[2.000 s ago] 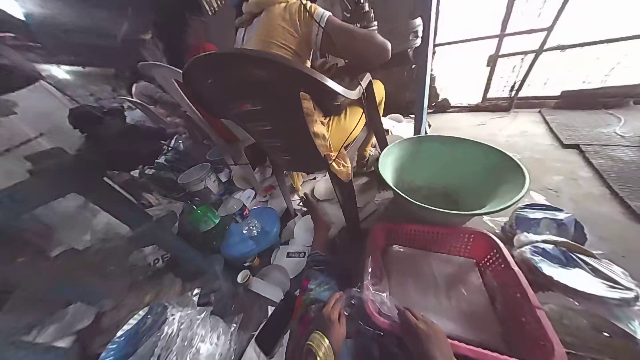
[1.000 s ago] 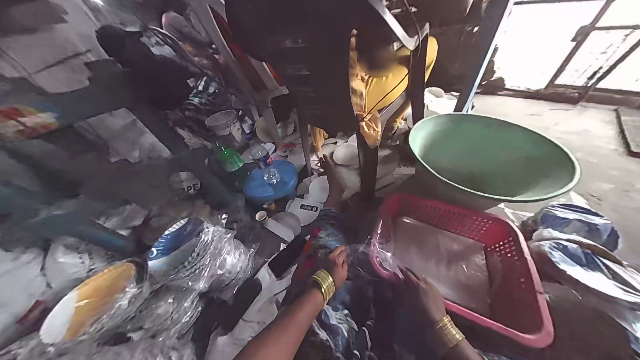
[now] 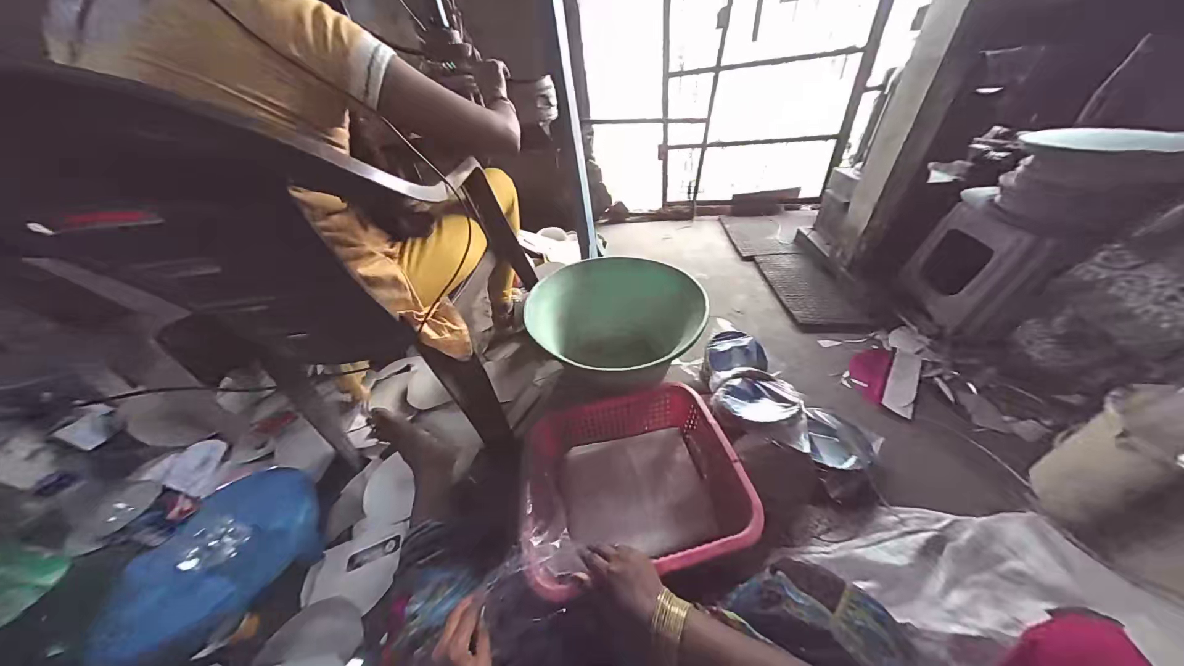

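Observation:
My right hand (image 3: 624,583), with gold bangles at the wrist, is at the near rim of a red plastic basket (image 3: 740,518). Clear plastic film (image 3: 546,546) lies over the basket's near left corner, between my two hands, and my right fingers seem to pinch it. My left hand (image 3: 465,634) is low at the frame's bottom edge, its fingers bent beside the film; whether it grips anything I cannot tell. A flat brownish sheet (image 3: 638,486) lies in the basket. Behind the basket stands a wide green plastic basin (image 3: 615,319).
A person (image 3: 435,250) in yellow sits on a dark plastic chair (image 3: 185,240) at the left. Wrapped stacks of silvery plates (image 3: 758,398) lie right of the basket. At the lower left are a blue lid-like item (image 3: 222,564) and pale scraps. A silvery sheet (image 3: 999,564) covers the right foreground.
The view has swung to the right. My left hand, with its bangles in sight a second ago, now shows only partly at the bottom edge. The film remains by my hands.

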